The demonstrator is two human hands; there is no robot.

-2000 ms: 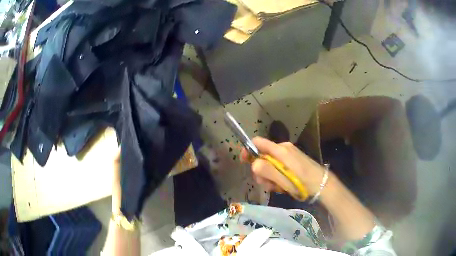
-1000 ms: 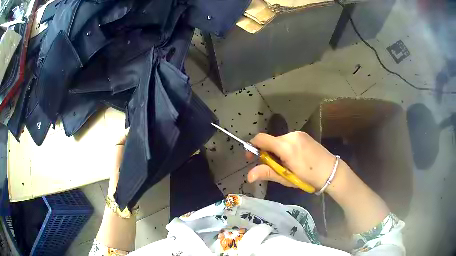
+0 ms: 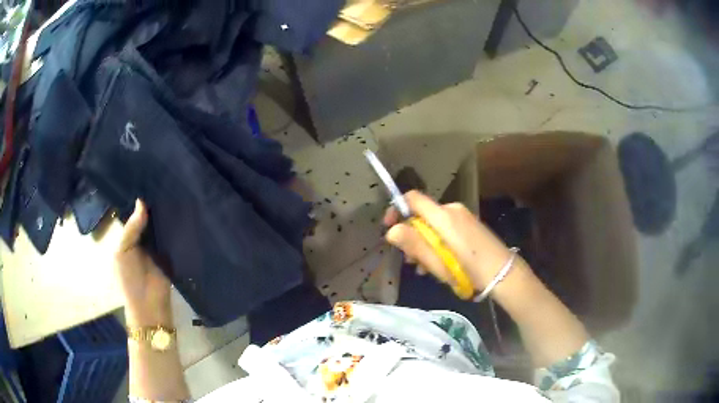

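Observation:
A black bag panel (image 3: pixel 206 224) with a small pale logo lies slanting in front of me, its logo face up. My left hand (image 3: pixel 140 256) holds it from its lower left edge; the thumb shows and the other fingers are hidden under the cloth. More black pieces fan out beneath and to its right. My right hand (image 3: pixel 441 232) holds scissors (image 3: pixel 432 245) with yellow-orange handles. The silver blades look closed, point up and left, and are apart from the cloth. The pile of black panels (image 3: pixel 55 118) lies on the left.
A cardboard sheet (image 3: pixel 67 283) lies under the pile. A blue crate (image 3: pixel 96 354) stands at lower left. An open carton (image 3: pixel 552 149) stands on the floor at right. A grey table side (image 3: pixel 386 75) is ahead. Black offcuts dot the floor, and a cable (image 3: pixel 583 83) crosses it.
The pieces at my left hand have turned from hanging folded to lying flatter, with a logo now showing. My left thumb has come into view. The scissors point more upward.

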